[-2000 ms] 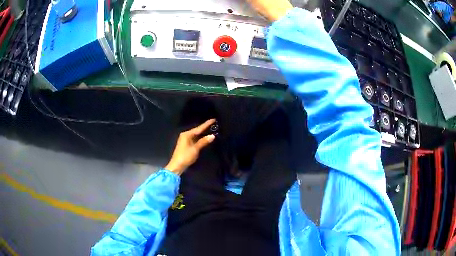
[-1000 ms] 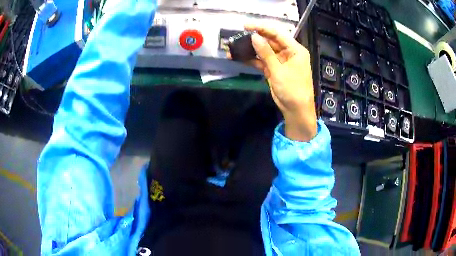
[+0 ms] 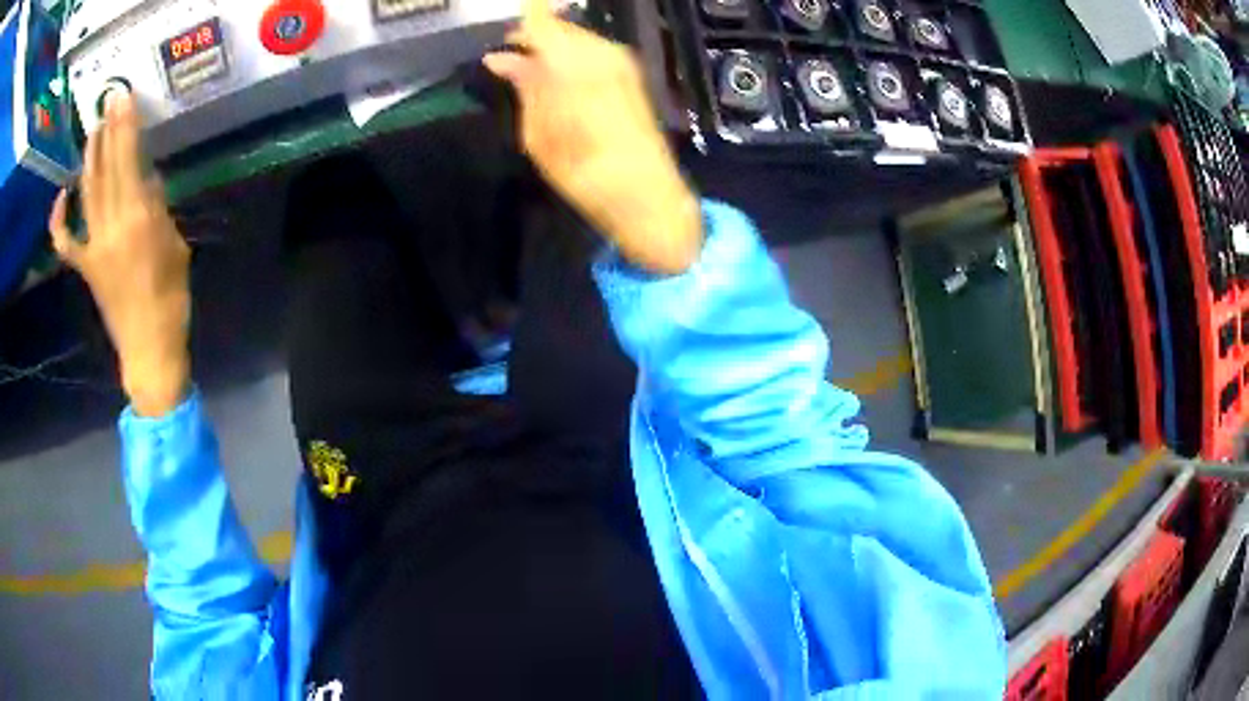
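The press machine lies at the top left, its upper part cut off by the frame. My left hand is at the panel's left end, a fingertip on the green push button; it holds nothing. My right hand is at the panel's right end, fingers apart, no part seen in it; its fingertips cover that end, so the button there is hidden. The red button is between the hands. One digital display shows red digits; another display is at the top edge.
The right-hand parts tray holds several ringed black parts. The blue box is cut off at the left edge. Red and black stacked trays and a green framed panel stand right of the bench. More red crates are at the lower right.
The view has swung right. My left hand has come down to the left button. My right hand no longer shows the black part and has moved to the panel's right end.
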